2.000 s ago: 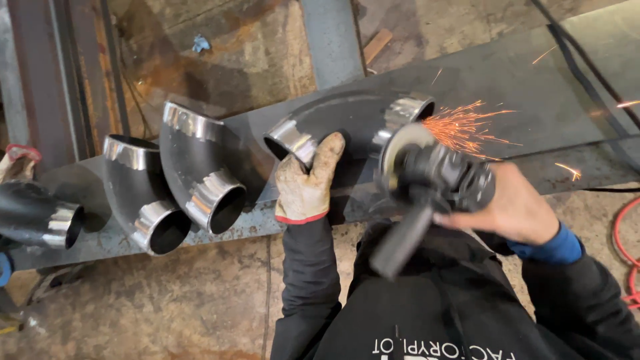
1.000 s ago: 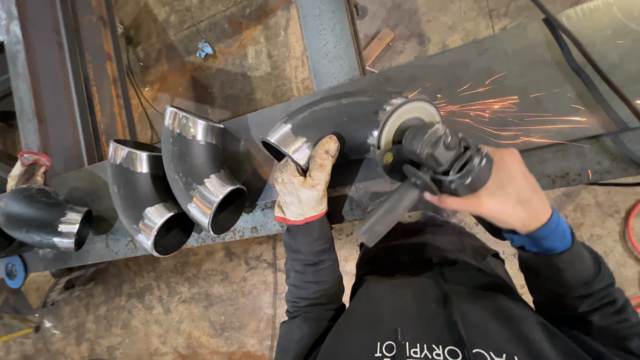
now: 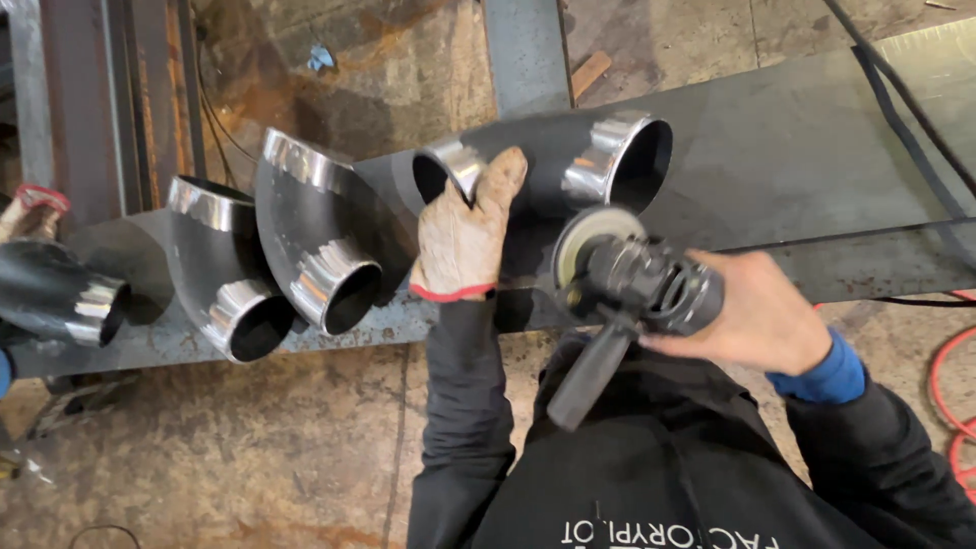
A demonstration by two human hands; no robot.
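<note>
My left hand [image 3: 467,229], in a pale work glove with a red cuff, grips the left end of a black steel pipe elbow [image 3: 534,152]. Both ends of that elbow are ground to bright metal, and it lies on a steel beam [image 3: 732,168]. Bare, my right hand [image 3: 751,309] holds an angle grinder [image 3: 648,282] by its body. Its disc is just below the elbow's right end, apart from it as far as I can see. The grinder's side handle points down toward my body, with no hand on it.
Left of my gloved hand stand two more elbows [image 3: 313,221] [image 3: 217,267] with bright ends. Another elbow [image 3: 57,293] lies at the far left, by a glove [image 3: 34,210]. Black cables [image 3: 900,84] cross the beam at right; a red hose [image 3: 945,381] lies on the floor.
The grinder has come off the elbow's right end and moved down toward my body. The sparks are gone, and the elbow's right opening shows. My left hand keeps its hold.
</note>
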